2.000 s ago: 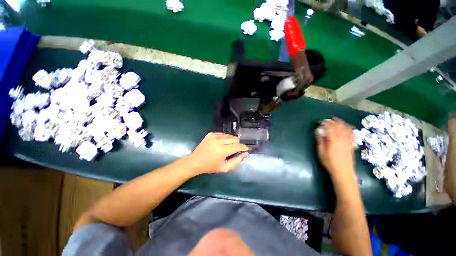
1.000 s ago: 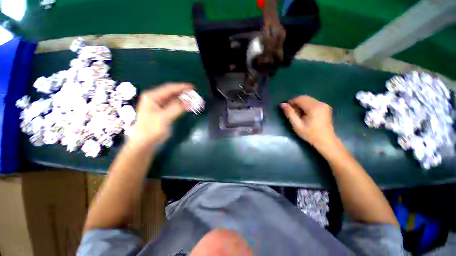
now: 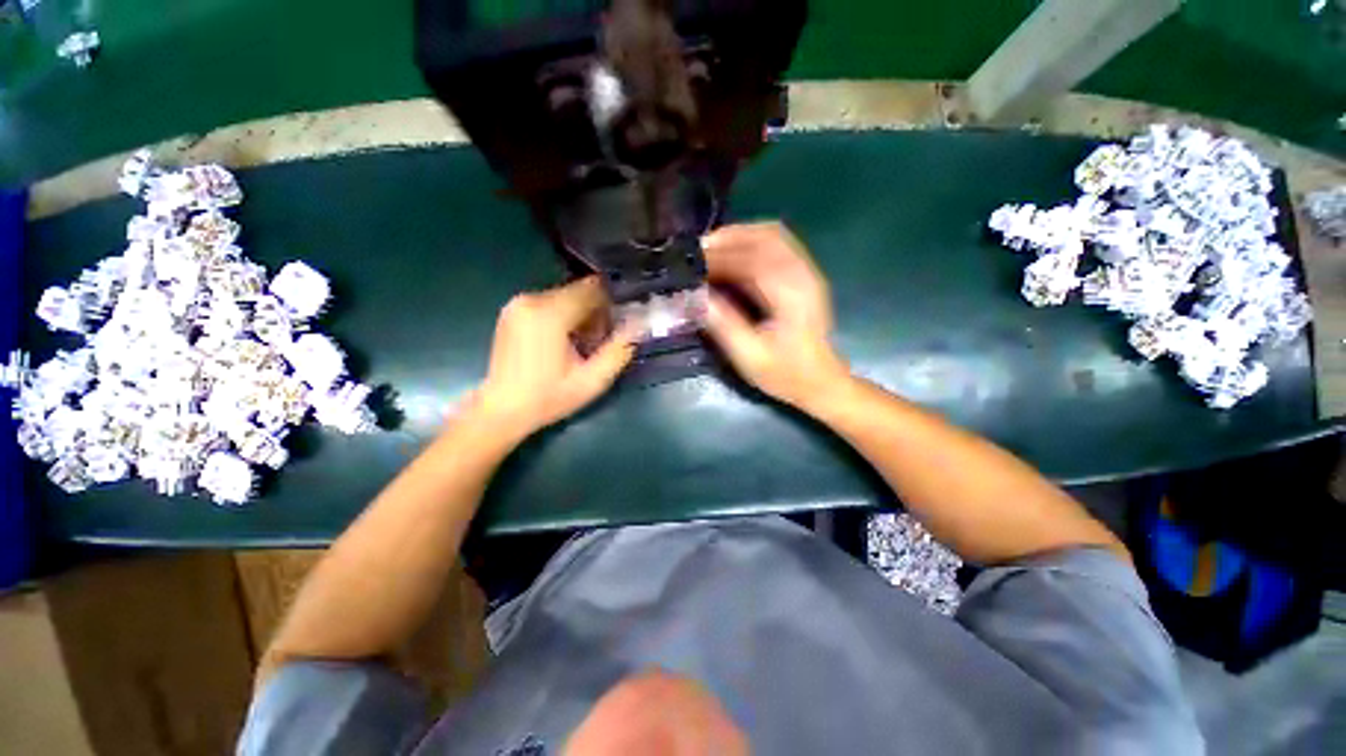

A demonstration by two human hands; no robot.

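A white plastic module sits at the fixture at the foot of the dark hand press. My left hand holds the module's left side with thumb and fingers. My right hand holds its right side. The fingertips cover both ends of the module and part of the fixture. The press's dark ram part is just behind the module. The red lever grip is not in view.
A large pile of white modules lies at left, another pile at right. A blue bin is at the left edge. A pale rail and green conveyor run behind. A parts box shows under the bench.
My left hand has brought the module from the left to the fixture. My right hand has moved left to meet it. The press appears higher in the view.
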